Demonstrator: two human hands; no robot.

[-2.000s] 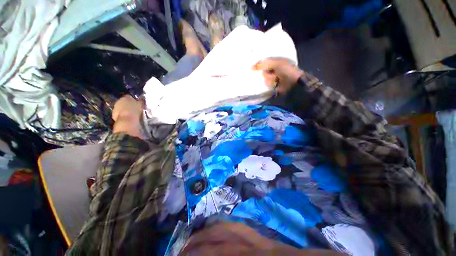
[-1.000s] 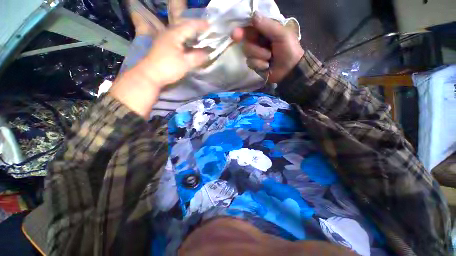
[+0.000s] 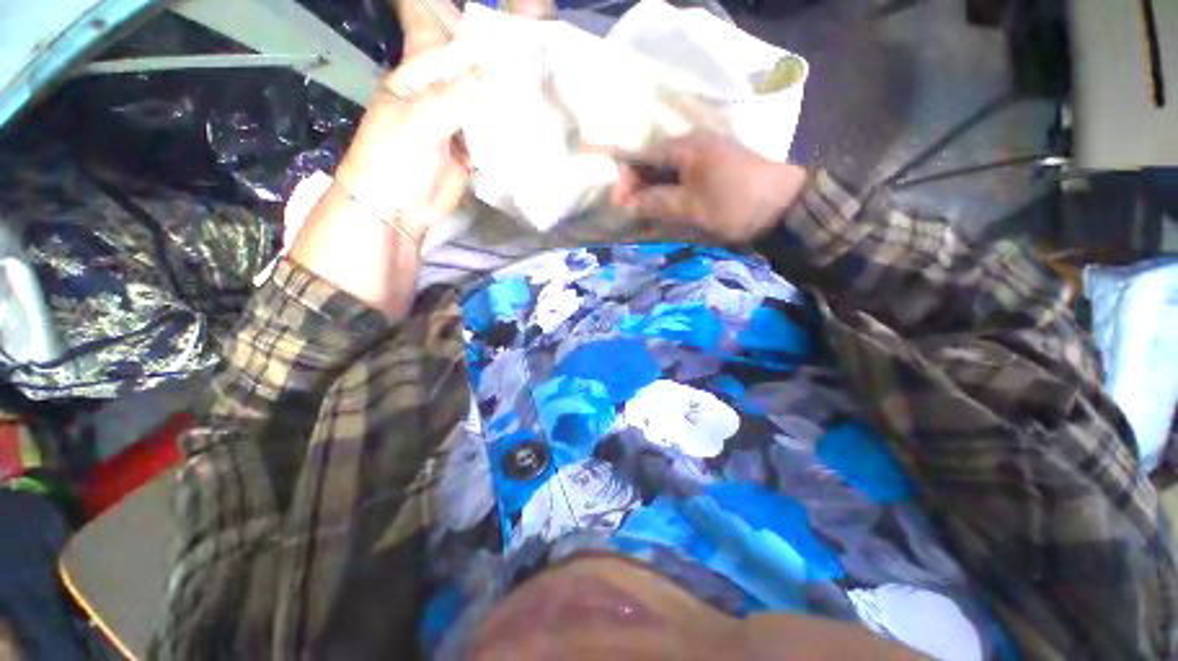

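Note:
A white garment piece (image 3: 549, 123) is bunched over my lap at the top middle, overexposed, with a curved hem edge at its right end. My left hand (image 3: 420, 149) is closed on the cloth's left side, its fingers partly lost in glare. My right hand (image 3: 704, 187) is at the cloth's lower right, fingers curled and blurred, pinching its edge. Whether a small tool is inside the right fist cannot be seen.
A pale table frame (image 3: 278, 39) is at the upper left, with shiny black plastic bags (image 3: 155, 284) below it. A red object (image 3: 136, 465) and a seat corner (image 3: 123, 568) are at the lower left. A light blue-white item (image 3: 1137, 349) is at the right.
The cloth was spread over the lap, then lifted between both hands; now it is bunched lower, with more cloth hanging to the right. My right hand has moved down; my left has shifted slightly.

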